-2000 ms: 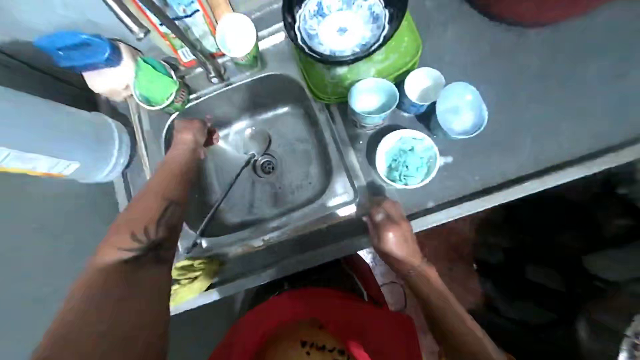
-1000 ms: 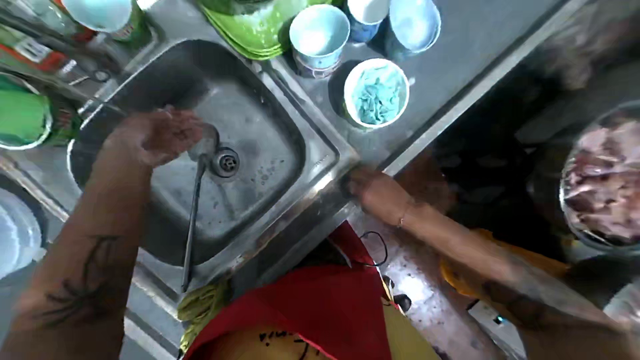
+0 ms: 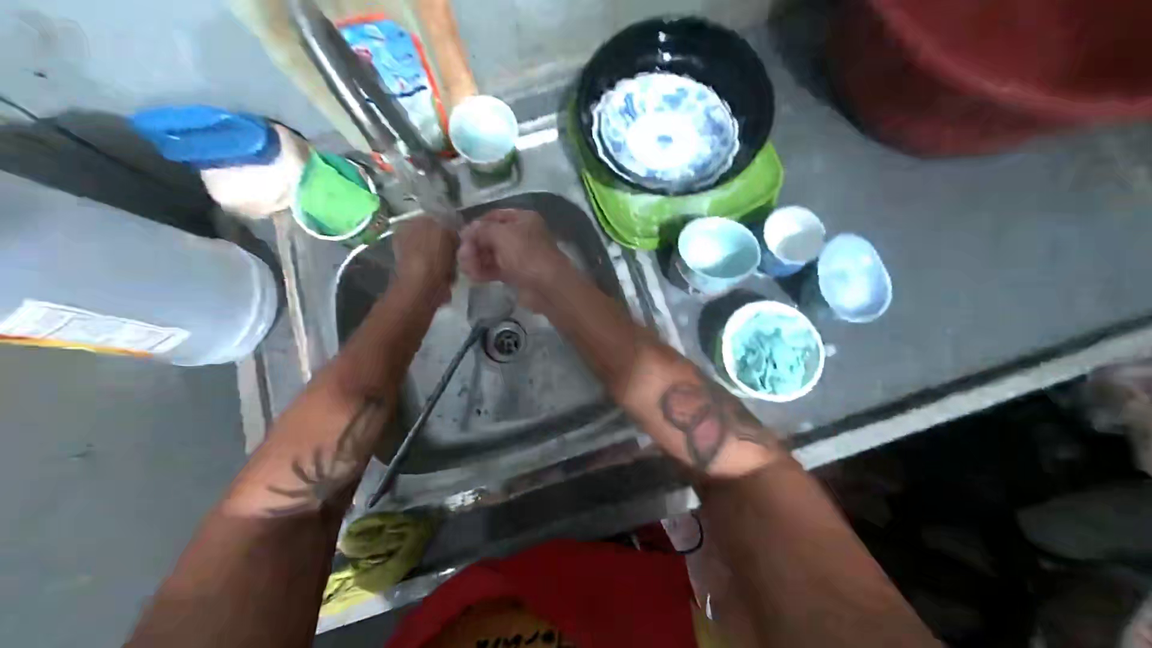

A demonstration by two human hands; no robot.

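Both my hands are over the back of the steel sink basin (image 3: 558, 387), under the metal faucet (image 3: 360, 90). My left hand (image 3: 425, 250) is close beside my right hand (image 3: 506, 247), whose fingers are curled near it; blur hides whether either holds anything. Below them, near the drain (image 3: 506, 341), lies the head of a thin dark-handled utensil (image 3: 432, 405), its handle leaning over the front rim. Right of the basin stand a pale blue cup (image 3: 718, 252), a smaller cup (image 3: 794, 236), a light blue bowl (image 3: 854, 277) and a white tub (image 3: 773, 351) with teal contents.
A black bowl (image 3: 598, 72) with a patterned dish (image 3: 666, 133) rests on green plates (image 3: 648, 211). A red basin (image 3: 1017, 81) stands back right. Left are a large translucent container (image 3: 135, 261), a blue-capped bottle (image 3: 252, 175) and a cup with green cloth (image 3: 337, 198). A yellow-green cloth (image 3: 387, 544) hangs in front.
My right hand has moved from the counter's front edge into the sink area, beside my left hand. The view has swung back from the right, where a pot of raw meat showed.
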